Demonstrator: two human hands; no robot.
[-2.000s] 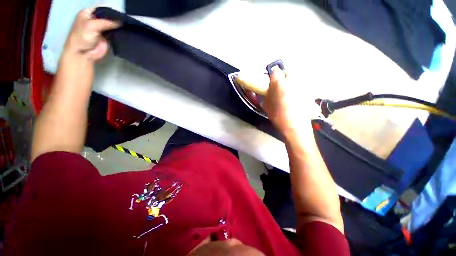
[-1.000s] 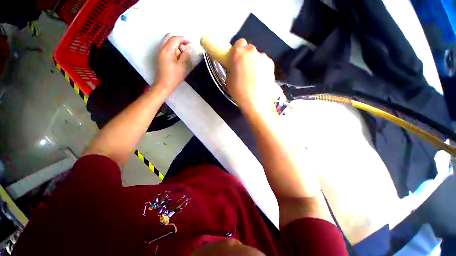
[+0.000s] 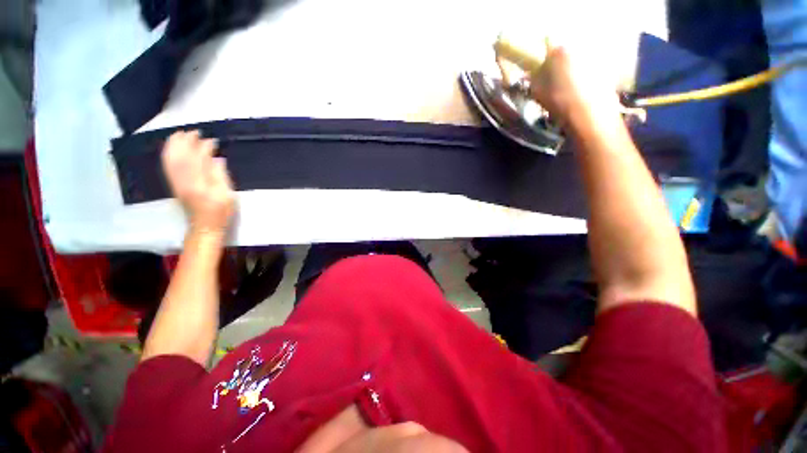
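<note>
A long dark fabric strip [image 3: 354,164] lies flat along the near part of the white table, with a raised seam line near its upper edge. My left hand [image 3: 199,172] is over the strip's left end, blurred, fingers partly curled; whether it grips the fabric cannot be told. My right hand [image 3: 556,84] is closed on the cream handle of the steam iron [image 3: 513,111]. The iron's silver body is at the strip's upper edge toward its right part, its point to the upper left. My right forearm hides part of the strip's right end.
Dark fabric pieces [image 3: 146,84] lie at the far left of the white table [image 3: 354,53]. A yellow hose [image 3: 708,93] runs right from the iron. A navy cloth [image 3: 677,75] and a small light-blue packet [image 3: 686,203] are at the right. A red crate [image 3: 93,296] is below the table's left end.
The view has turned. The strip now lies lengthwise across the view. My left hand is now at its left end, farther from the iron. The iron has moved right, still in my right hand.
</note>
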